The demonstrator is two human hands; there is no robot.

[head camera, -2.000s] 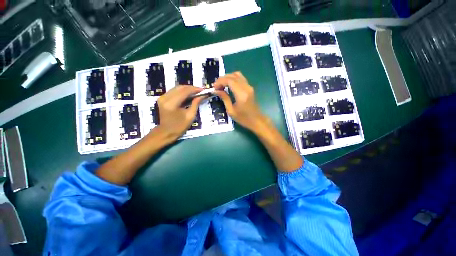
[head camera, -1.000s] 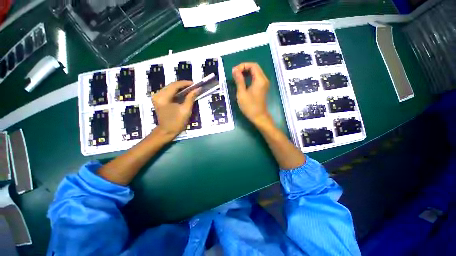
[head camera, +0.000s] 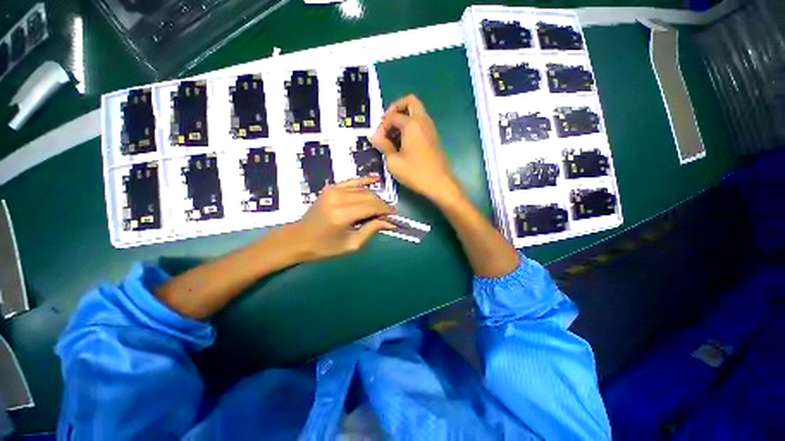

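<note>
A white parts tray (head camera: pixel 215 153) holds two rows of black phone parts. My left hand (head camera: pixel 349 217) holds a grey-brown sticker sheet (head camera: pixel 408 227) with white edges, which sticks out to the right past the tray's front right corner. A left fingertip rests at the lower end of the black part (head camera: pixel 368 155) in the near right pocket. My right hand (head camera: pixel 415 148) is at the upper right of that same part, thumb and index finger close together. Whether a tiny pad is between those fingertips cannot be seen.
A second stack of white trays (head camera: pixel 551 129) with black parts stands to the right. A sticker strip (head camera: pixel 677 95) lies beyond it. Clear plastic trays (head camera: pixel 185 26) lie at the back left, near a curled white liner (head camera: pixel 39 93). More strips (head camera: pixel 10 267) lie at the left edge.
The right hand left the sticker sheet and moved to the near right part. The left hand moved down and right with the sheet, its fingertip now at that part. The view shifted slightly.
</note>
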